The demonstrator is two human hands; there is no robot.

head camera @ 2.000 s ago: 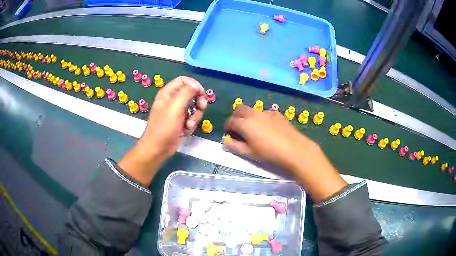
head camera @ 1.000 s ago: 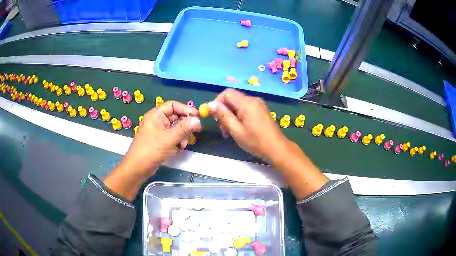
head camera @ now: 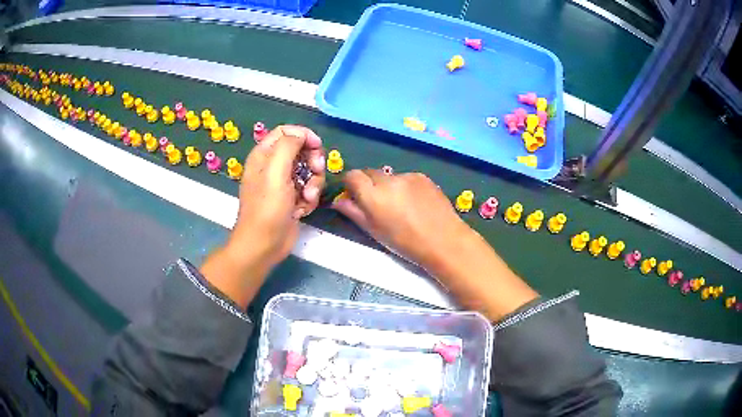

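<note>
My left hand (head camera: 277,183) is over the dark green belt, fingers curled around several silvery discs (head camera: 303,173). My right hand (head camera: 403,208) is just right of it, low over the belt, with thumb and fingers at a yellow figure (head camera: 342,196), mostly hidden by the fingers. Yellow and pink figures stand upright in rows on the conveyor belt (head camera: 423,261) to both sides. A yellow figure (head camera: 334,161) stands between and beyond the hands. The clear plastic tub (head camera: 486,358) nearest me holds whitish discs (head camera: 325,358) and a few yellow and pink figures.
A blue parts tray (head camera: 390,73) beyond the near belt lane holds loose figures, mostly at its right side, and one ring-like disc (head camera: 492,122). A grey metal post (head camera: 643,98) stands right of the tray. Pale guide rails (head camera: 163,175) edge the lanes. A blue crate shows at the top left.
The hands held a yellow figure between them one second ago; now they are apart, the right one lower at the belt and the left curled around discs. The view has shifted.
</note>
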